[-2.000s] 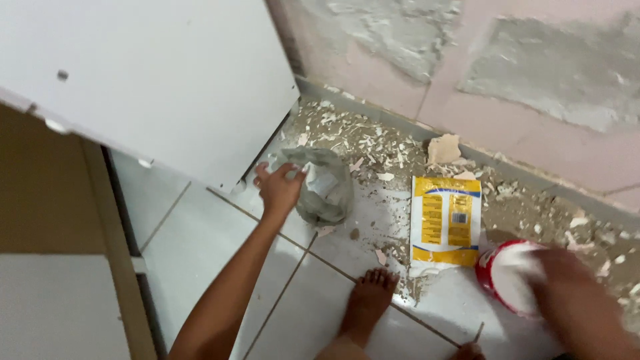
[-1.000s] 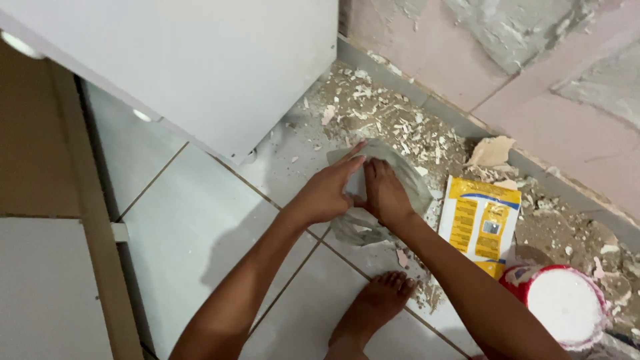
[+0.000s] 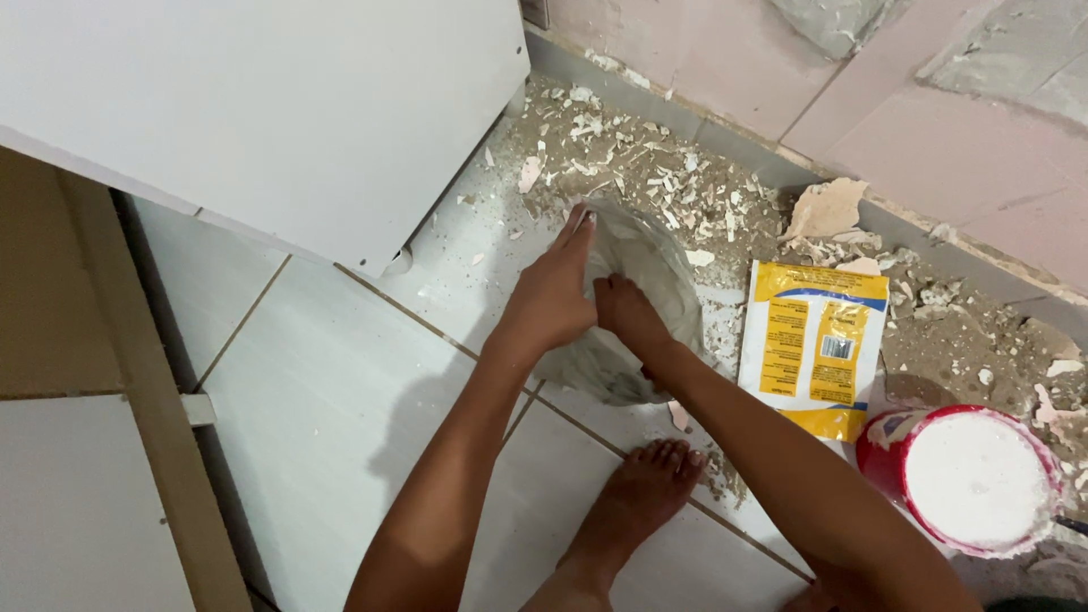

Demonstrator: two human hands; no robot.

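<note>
A grey, translucent plastic bag (image 3: 671, 255) stands on the tiled floor with its mouth facing up. My left hand (image 3: 552, 289) grips the bag's left rim, fingers pointing away from me. Inside the bag's mouth, my right hand (image 3: 629, 314) has its fingers curled; whether it holds anything is hidden. To the right lies a yellow and white printed packet (image 3: 816, 340). Beside the packet, a red tub (image 3: 977, 480) is filled with a white substance, and a dark handle shows at its right edge.
Paint flakes and plaster debris (image 3: 663, 170) cover the floor along the pink, patched wall (image 3: 918, 144). A white cabinet (image 3: 280, 110) stands at upper left, with a wooden frame (image 3: 127, 323) at the far left. My bare foot (image 3: 637, 493) rests close below the bag.
My right hand has moved from near the red tub to the bag. Since a second ago the hands have drawn slightly apart, and the bag's mouth shows wider.
</note>
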